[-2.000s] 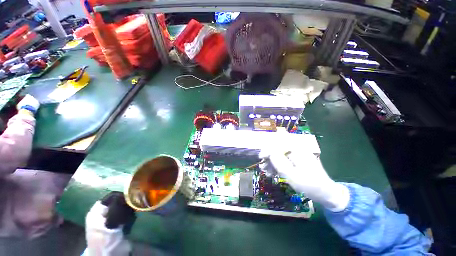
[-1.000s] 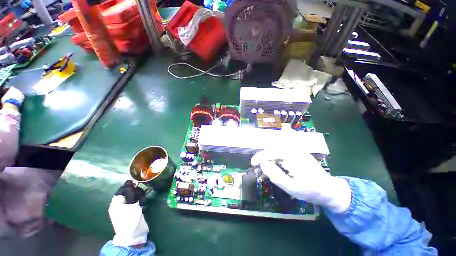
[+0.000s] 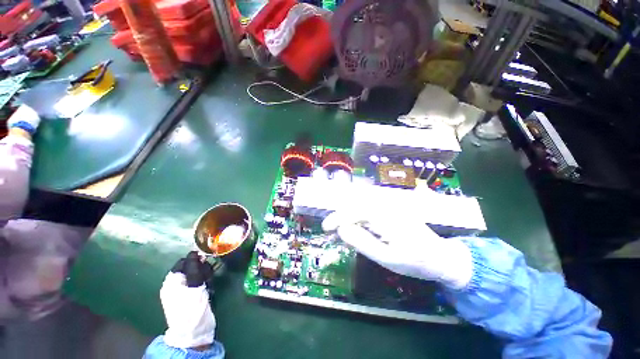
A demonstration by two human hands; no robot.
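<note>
The green power board (image 3: 316, 270) lies on the green mat in front of me, with two long silver-white heatsinks (image 3: 407, 142) and two copper-wound chokes (image 3: 297, 163). My left hand (image 3: 191, 294), in a white glove with black fingers, holds the metal cup (image 3: 224, 231) by its handle side, left of the board. Amber liquid shows inside the cup. My right hand (image 3: 396, 245), white gloved, is over the board's middle and covers part of the near heatsink. Its fingers are curled together; whether they hold a brush cannot be made out.
A fan (image 3: 382, 42), a red bin (image 3: 298, 45) and a white cloth (image 3: 442, 111) stand behind the board. Another person's gloved hand (image 3: 24, 119) is at the left bench (image 3: 119, 133). A black tray with boards is at right (image 3: 547, 189).
The cup has moved down from its raised, tilted position and is now smaller in view. My right hand has shifted left across the board. The view has shifted slightly.
</note>
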